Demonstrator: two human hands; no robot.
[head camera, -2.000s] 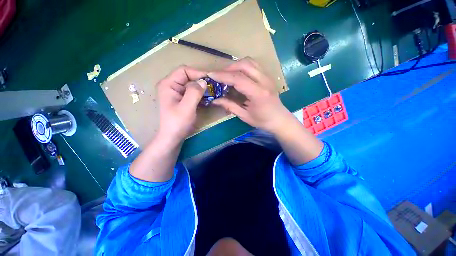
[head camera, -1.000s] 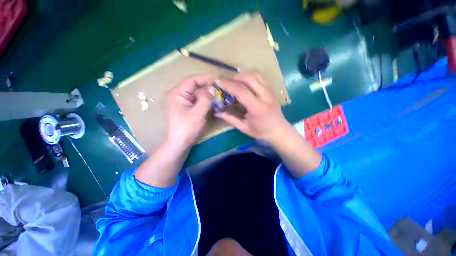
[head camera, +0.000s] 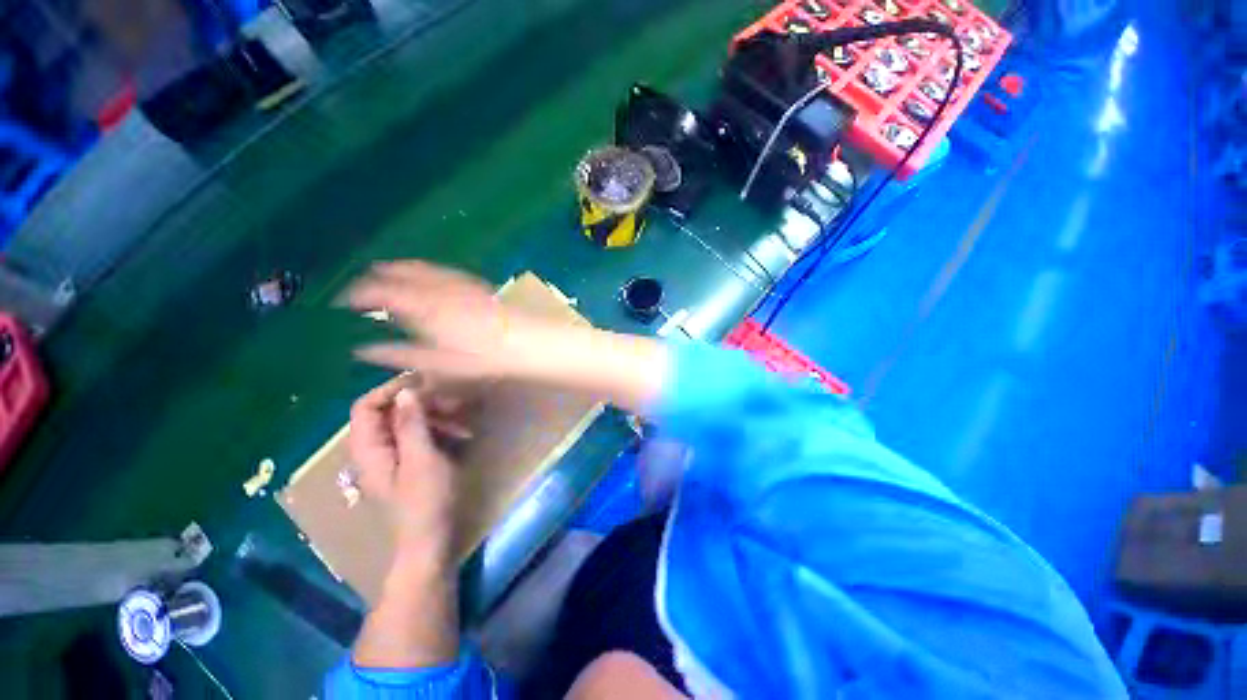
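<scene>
My right hand (head camera: 435, 326) is blurred, stretched over the cardboard (head camera: 527, 435) and past its far left edge. Its fingers are apart and nothing shows in it. My left hand (head camera: 399, 449) is lower, over the cardboard, with fingers curled. A dark patch shows by its fingertips, but I cannot tell whether it is the round circuit board. A small dark and silvery object (head camera: 275, 289) lies on the green bench beyond my right fingertips. The tweezers do not show.
A solder reel (head camera: 167, 620) and parts strip (head camera: 298, 594) are at lower left. Behind the cardboard are a black pad (head camera: 641, 297), a yellow-black striped holder (head camera: 611, 205) and black equipment with cables (head camera: 786, 123). A large red parts tray (head camera: 896, 82) is at far right.
The view has swung, showing more of the far bench. My hands have parted. My right hand has moved away and left, its arm across the cardboard. The board is no longer clearly visible.
</scene>
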